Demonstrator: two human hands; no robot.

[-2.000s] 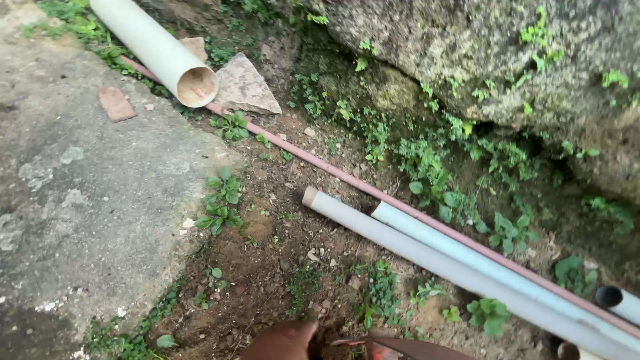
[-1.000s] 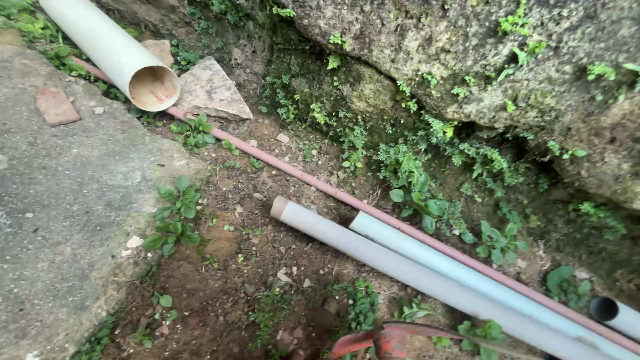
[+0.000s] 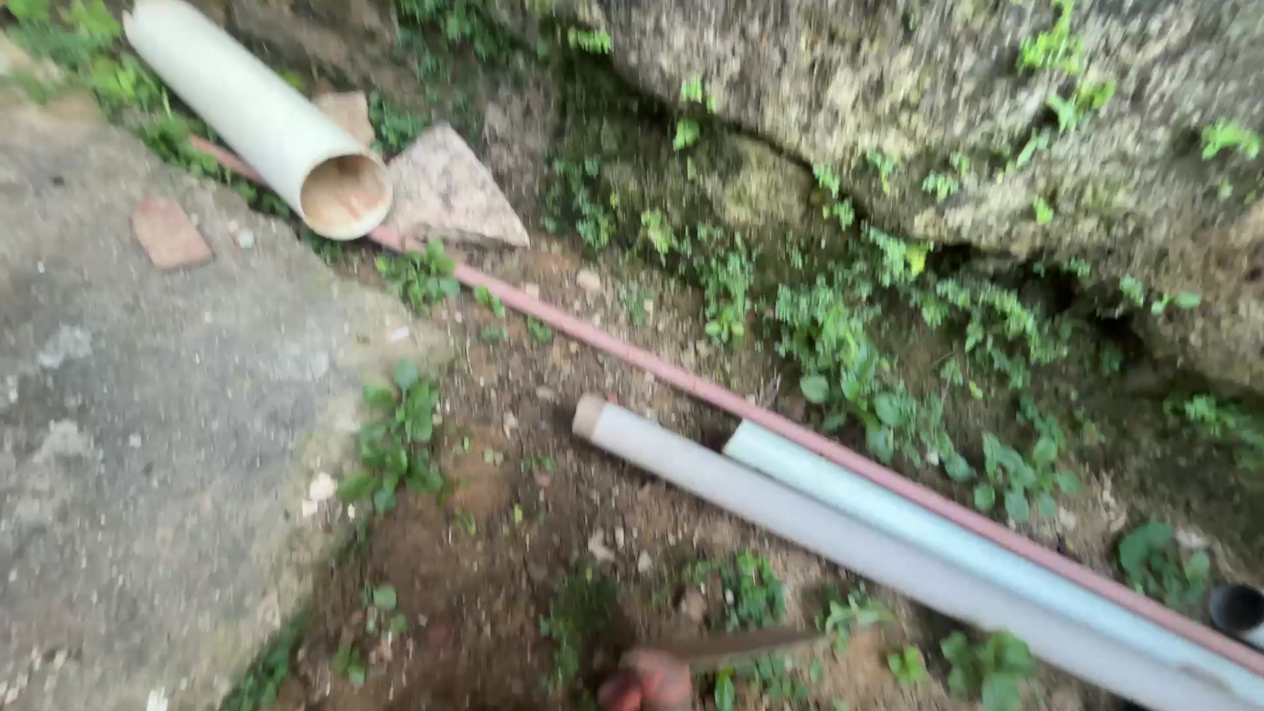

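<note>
Neither my left hand nor my right hand can be made out. At the bottom edge is a blurred, reddish, rounded part of a tool [image 3: 647, 679], with a narrow brown blade-like piece reaching right from it; its exact kind and what holds it are hidden. Above and right of it, a grey plastic pipe [image 3: 790, 513] and a pale blue plastic pipe [image 3: 889, 513] lie side by side on the soil. A thin pink-red pipe or rod [image 3: 632, 354] runs diagonally past them. Its upper part passes by a wide off-white pipe [image 3: 247, 109], whose open end faces the camera.
A concrete slab [image 3: 178, 395] fills the left side and bears a reddish broken piece [image 3: 172, 235]. A triangular stone piece [image 3: 456, 188] rests beside the wide pipe. Mossy rock [image 3: 889, 109] rises at upper right. Weeds [image 3: 397, 434] grow in the soil. A dark pipe opening [image 3: 1236, 606] is at far right.
The brown shape, possibly a hand, at the bottom edge two seconds ago is out of sight. The reddish tool part has shifted within the view. The pipes lie as before.
</note>
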